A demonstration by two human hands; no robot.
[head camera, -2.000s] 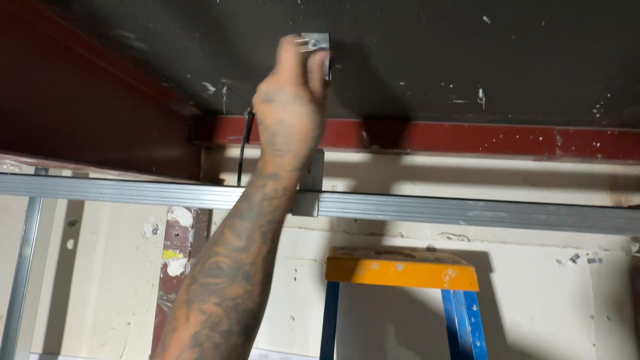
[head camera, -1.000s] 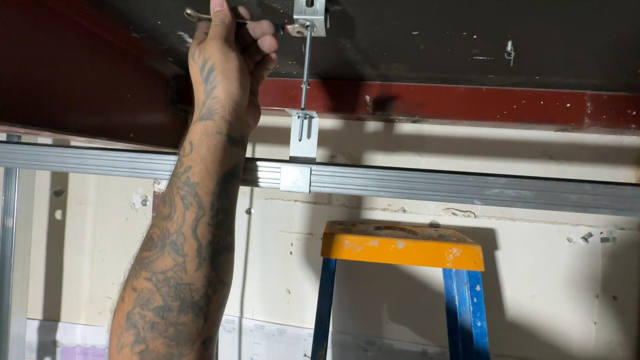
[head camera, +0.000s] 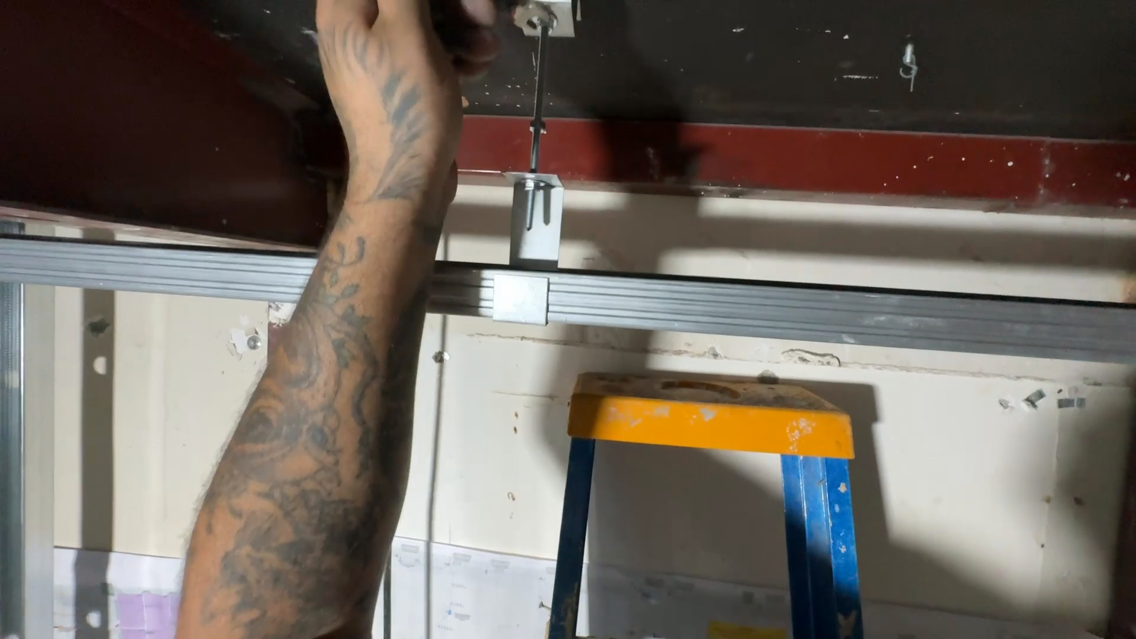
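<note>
My left hand [head camera: 395,102] reaches up at the top edge, left of an upper metal bracket [head camera: 555,18]. Its upper part is cut off, and the curled fingers on its right side are in shadow; what it holds cannot be made out. From the bracket a threaded rod [head camera: 539,89] with a nut on it hangs down to a slotted metal hanger bracket [head camera: 536,222]. That lower bracket sits at a ribbed metal channel [head camera: 710,306], with a metal clip [head camera: 521,299] on the channel's face. My forearm passes in front of the channel. My right hand is not in view.
A stepladder [head camera: 710,426] with an orange top and blue rails stands below the channel. A red steel beam [head camera: 799,164] runs under the dark ceiling [head camera: 754,71], where a small anchor [head camera: 909,64] hangs. Papers with markings [head camera: 479,586] lie along the pale wall [head camera: 958,479]. A metal stud stands at left.
Two seconds ago my left hand was at the upper bracket; it then moved left, holding a wrench beside it. Now hand and bracket are partly beyond the top edge, and the wrench is not visible.
</note>
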